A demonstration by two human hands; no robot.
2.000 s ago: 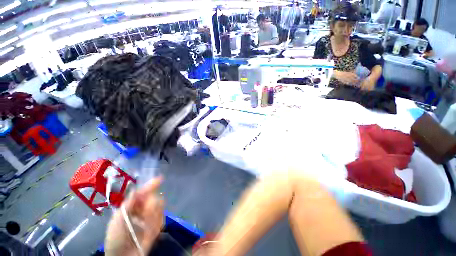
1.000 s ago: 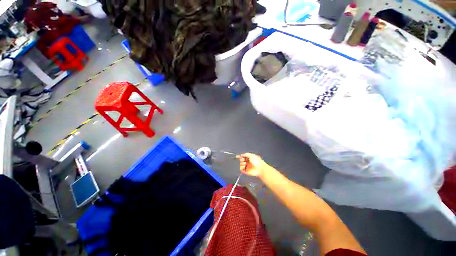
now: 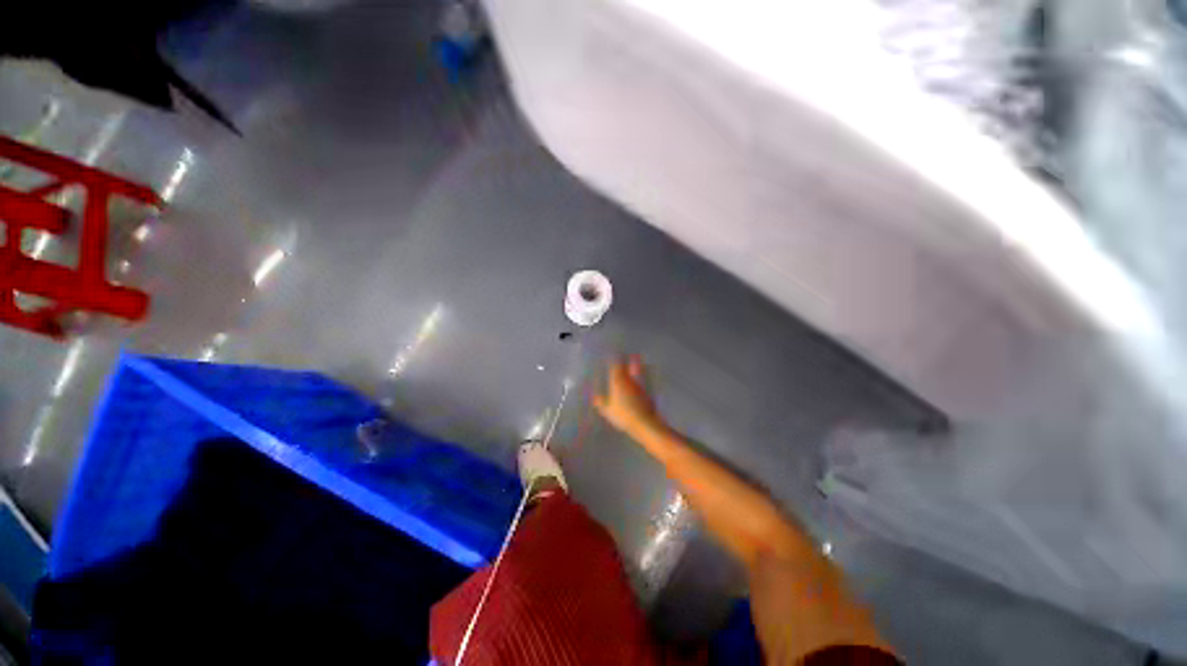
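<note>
A white roll (image 3: 588, 297) stands on the grey floor ahead of me. A thin white cord (image 3: 488, 592) runs from near the roll, past my shoe and over the red-checked cloth on my knee (image 3: 553, 579) to the bottom edge. My right hand (image 3: 627, 397) is small and somewhat blurred, reaching out over the floor just below and right of the roll. Its fingers look apart, and the cord passes to its left without visible contact. My left hand is out of the picture.
A blue crate (image 3: 313, 474) with black cloth (image 3: 221, 572) lies at lower left, beside my knee. A red stool (image 3: 91, 247) is at the left edge. A large white tub (image 3: 755, 195) fills the upper right. Dark cloth (image 3: 91, 39) hangs at upper left.
The view has tipped down towards the floor, and the roll looks nearer. My right hand held the cord a second ago and has let it go. My left hand has left the picture.
</note>
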